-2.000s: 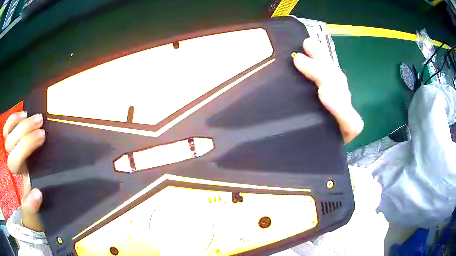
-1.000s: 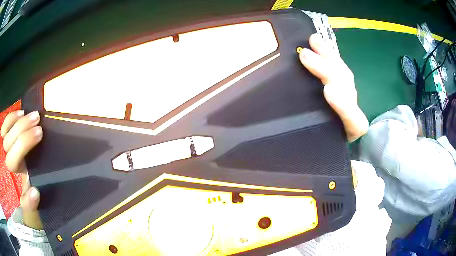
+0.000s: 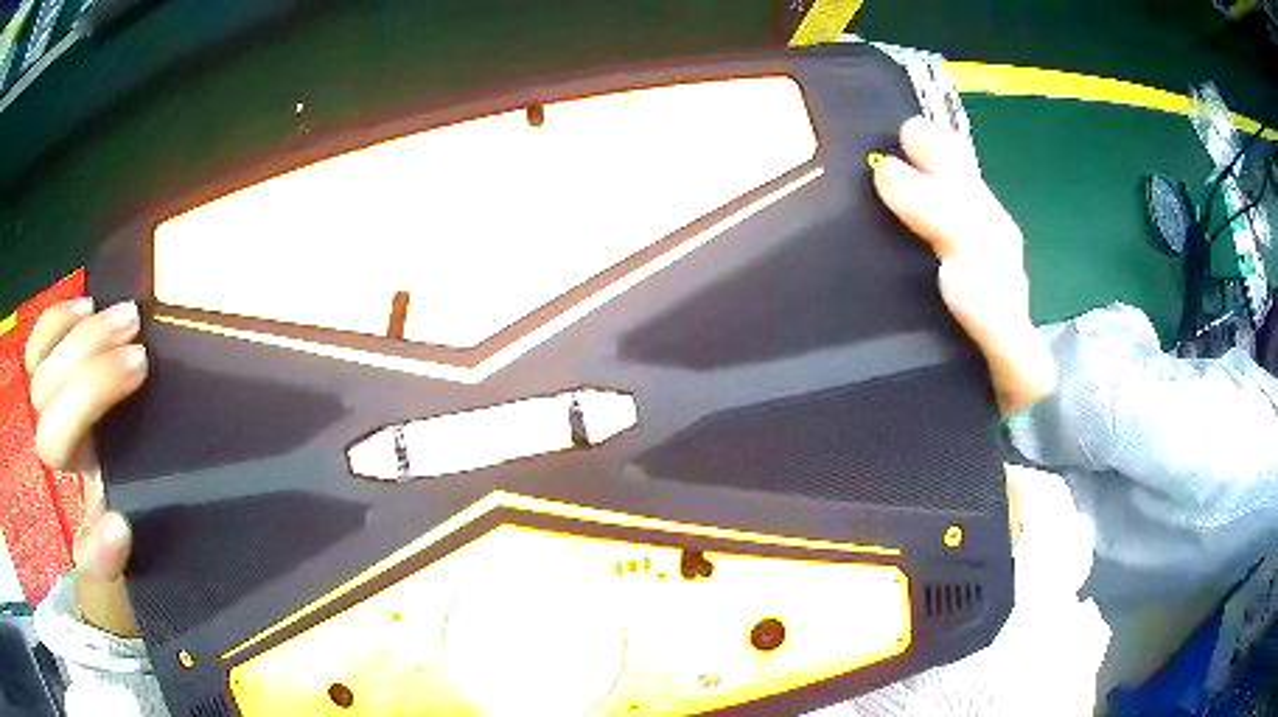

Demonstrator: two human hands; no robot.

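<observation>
An assembled tablet (image 3: 561, 336) fills most of the view, held up close with its textured black back cover facing me. It has two bright angular panels, a small central plate and yellow-gold lines. It is tilted, its right end higher. Its bottom edge is partly cut off by the picture. My left hand (image 3: 91, 406) grips its left edge, fingers and thumb on the back. My right hand (image 3: 967, 259) grips the upper right edge, fingertips beside a small yellow-ringed hole. The front side of the tablet is hidden.
A green bench (image 3: 1079, 210) with a yellow stripe (image 3: 1079, 87) lies behind. A red item (image 3: 42, 476) shows at the left. A person's pale sleeve (image 3: 1177, 420) is at the right, near a dark strap with cord (image 3: 1166, 210). A blue item (image 3: 1233, 644) is lower right.
The tablet and both hands have shifted slightly right in the picture. The pale sleeve at the right has changed position and shape. Both hands keep their hold.
</observation>
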